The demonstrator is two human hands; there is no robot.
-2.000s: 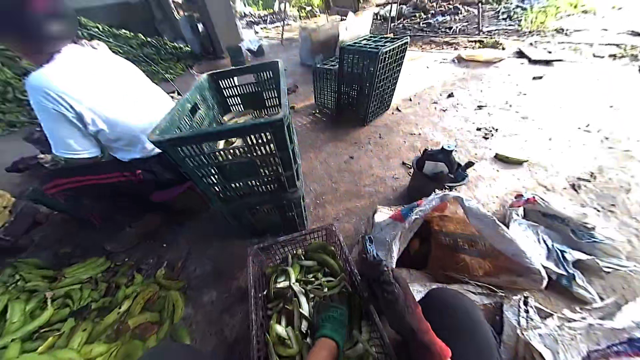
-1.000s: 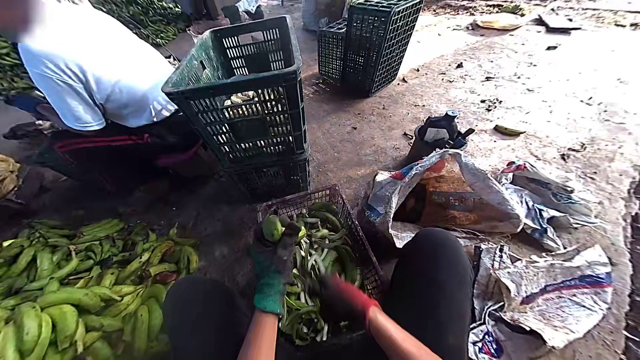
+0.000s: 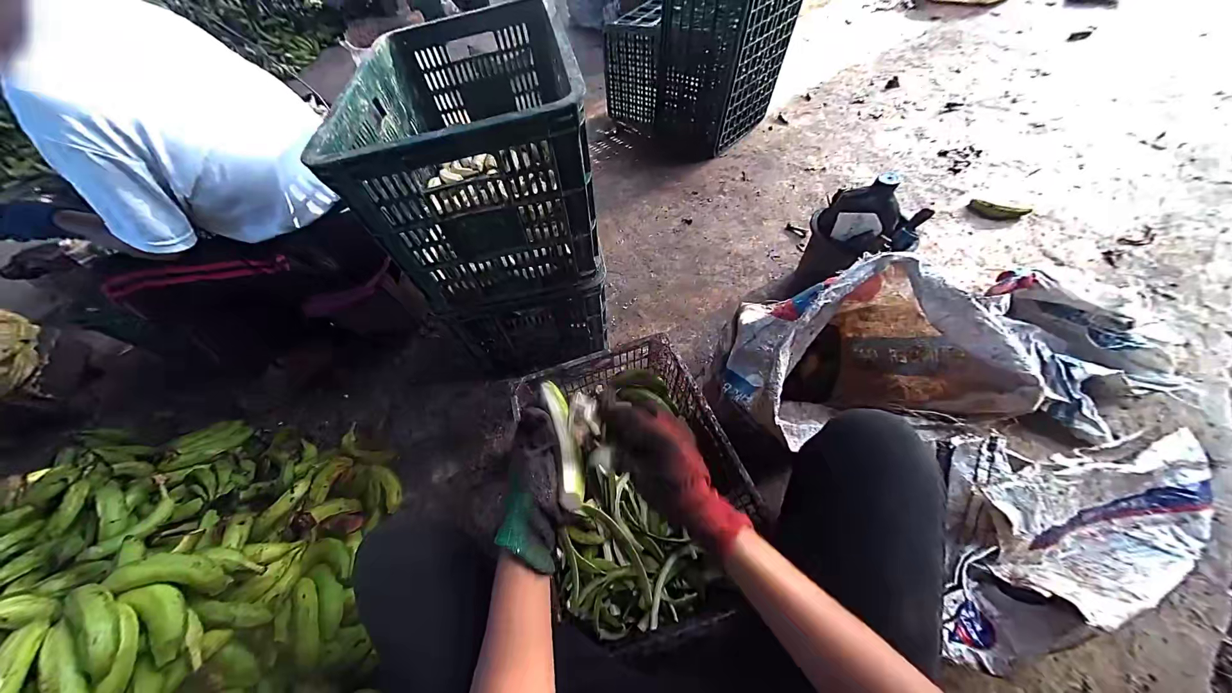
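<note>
My left hand (image 3: 536,491), in a dark glove with a green cuff, grips a partly peeled green plantain (image 3: 566,448) held upright over a plastic crate (image 3: 712,423) between my knees. My right hand (image 3: 664,462), in a red glove with a dark, dirty front, is at the plantain's right side, fingers curled and blurred; whether it holds a tool or a strip of peel cannot be made out. Long green peels (image 3: 630,558) fill the crate below both hands.
Green plantains (image 3: 173,568) lie heaped at left. Stacked green crates (image 3: 452,173) stand ahead, beside a seated person in a white shirt (image 3: 183,125). Torn woven sacks (image 3: 905,356), a dark container (image 3: 857,226) and more crates (image 3: 722,77) lie or stand to the right and beyond.
Two seconds ago one green-cuffed hand was down in the crate. A second ago my left hand held a green plantain at the crate's left; now a partly peeled one is upright between my hands.
</note>
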